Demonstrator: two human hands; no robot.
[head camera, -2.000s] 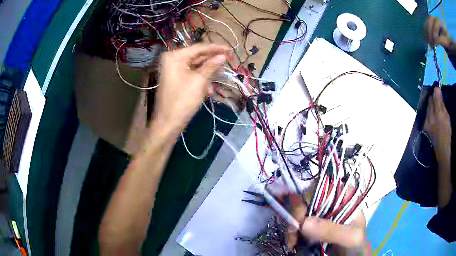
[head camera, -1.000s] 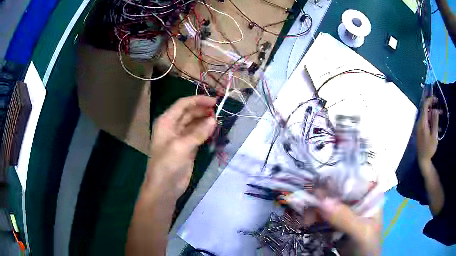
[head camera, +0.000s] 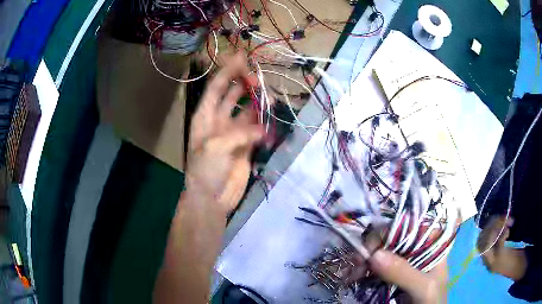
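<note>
My right hand (head camera: 410, 273) is at the lower right, closed around a thick bundle of red, black and white wires (head camera: 425, 231) with small black plugs. My left hand (head camera: 223, 139) is blurred, left of centre, with fingers curled at some red and white wires (head camera: 258, 98); whether it grips them is hard to tell. More tangled wires (head camera: 184, 18) fill the top of a cardboard box (head camera: 136, 113). Several wires run from the box across to the white paper (head camera: 285, 219).
A pile of silver pieces (head camera: 327, 270) lies on the paper beside dark-jawed pliers (head camera: 315, 217). A white spool (head camera: 432, 27) stands on the green mat at the upper right. Another person's hand (head camera: 502, 249) holds a white wire at the right edge.
My left hand has moved up towards the wires from the box. My right hand stays low with its bundle, now less blurred. The other person's hand has moved down.
</note>
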